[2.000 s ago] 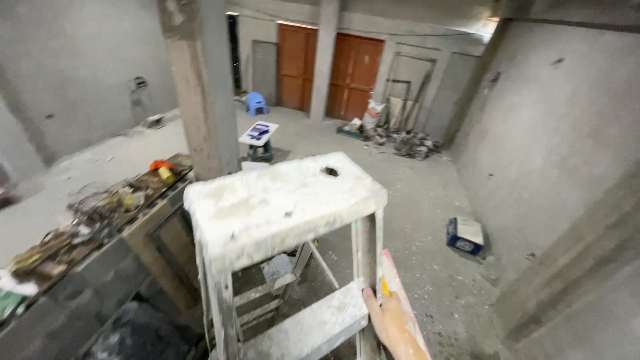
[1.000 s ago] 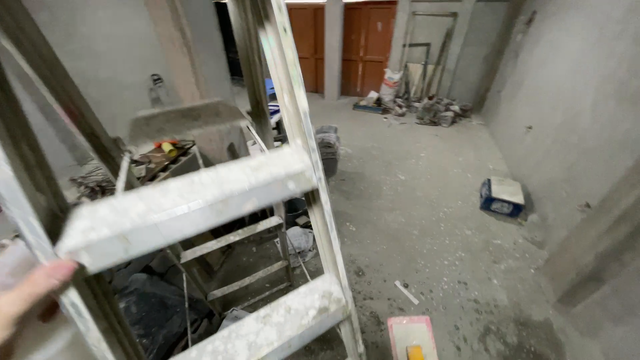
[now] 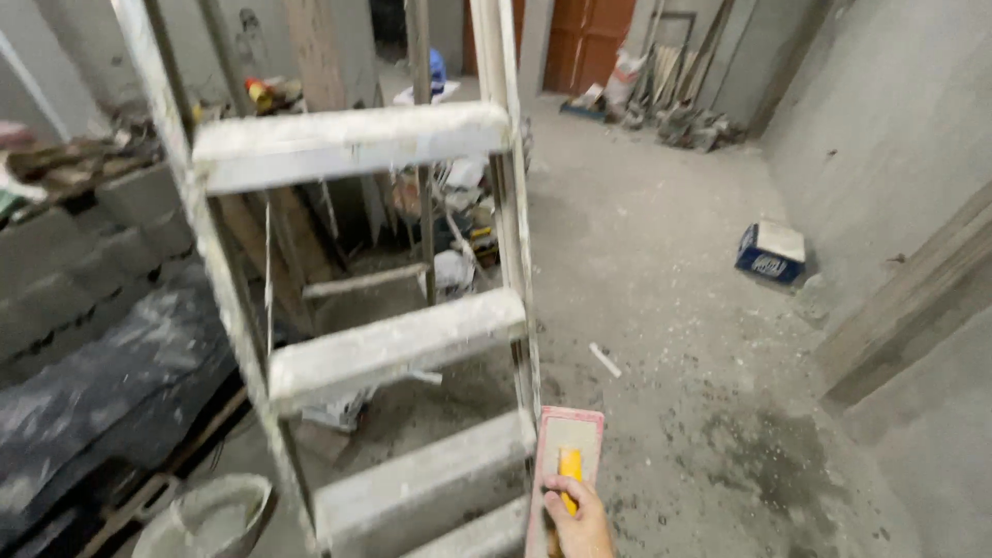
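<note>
My right hand (image 3: 580, 518), low in the head view, is closed around the yellow handle of a plasterer's float (image 3: 570, 434) with a pale, pink-edged rectangular board. The float lies just right of the lower rail of a stepladder (image 3: 399, 341). White, plaster-like smears cover the ladder's treads and rails, and it fills the left centre of the view. My left hand is outside the frame. At the bottom left, beside the ladder's foot, stands a bucket (image 3: 213, 515) with greyish matter inside.
A blue box (image 3: 771, 252) sits on the floor near the right wall. A low block wall (image 3: 93, 256) carries debris at left, with dark plastic sheeting (image 3: 147, 349) below. Rubble (image 3: 697, 128) and a sack (image 3: 622, 81) lie at the back. A white strip (image 3: 605, 360) lies on the floor.
My left hand, on the ladder's rail one second ago, has left the view. The view has dropped from the ladder's top to its lower treads. The float and more of my right hand now show.
</note>
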